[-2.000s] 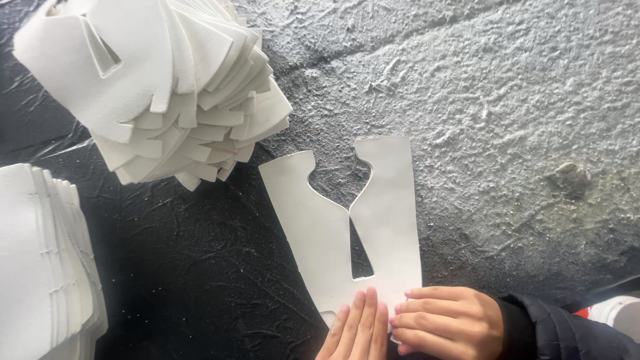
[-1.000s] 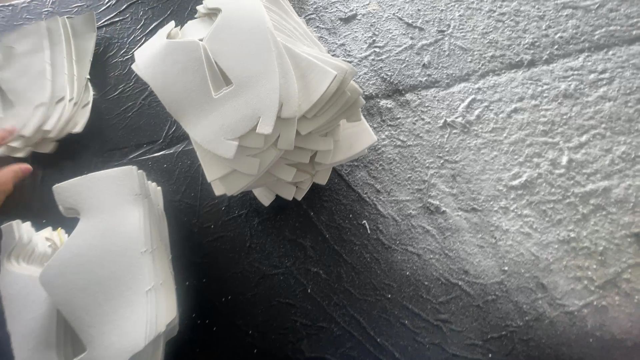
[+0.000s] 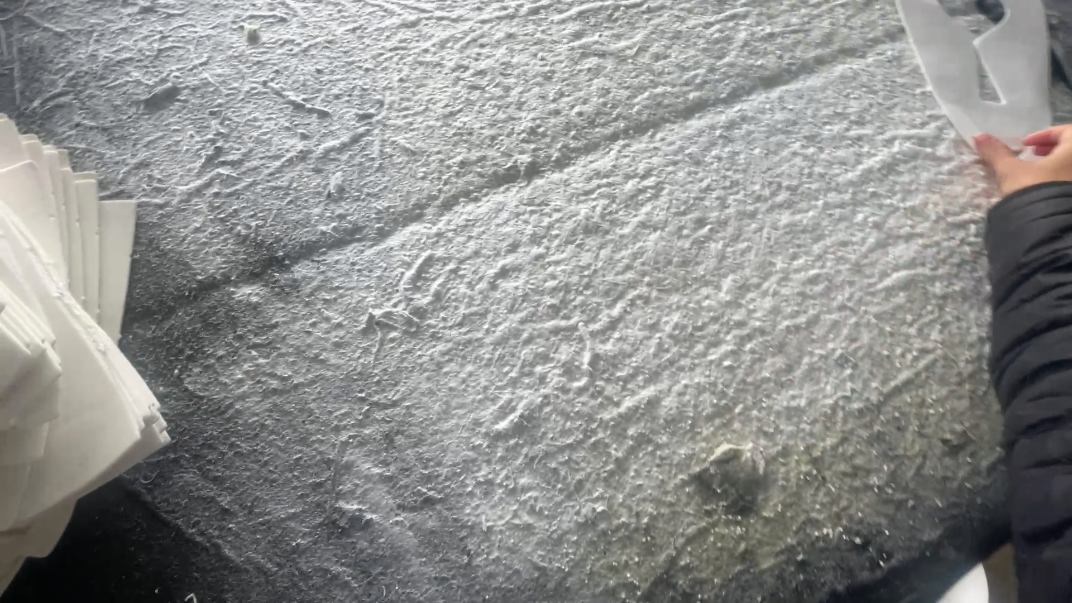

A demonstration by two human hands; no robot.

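Note:
At the upper right edge, my right hand [image 3: 1026, 159], in a dark quilted sleeve, pinches the lower end of a flat white cut-out piece [image 3: 938, 63] between thumb and fingers. The piece has a notched opening and a narrow slot, and its top runs out of view. It is over the far right part of the grey textured surface; whether it touches that surface I cannot tell. My left hand is out of view. Along the left edge lies a fanned stack of similar white pieces [image 3: 75, 394], partly cut off by the frame.
The grey, rough-textured work surface [image 3: 544, 335] has a long crease running diagonally across it. A small raised lump [image 3: 733, 473] sits at the lower right. Part of a white rounded object [image 3: 967, 586] shows at the bottom right edge, beside the sleeve.
The view has swung strongly to the right. My right hand, out of view a second ago, now shows holding a white piece. The fingers at the left edge a second ago are out of view.

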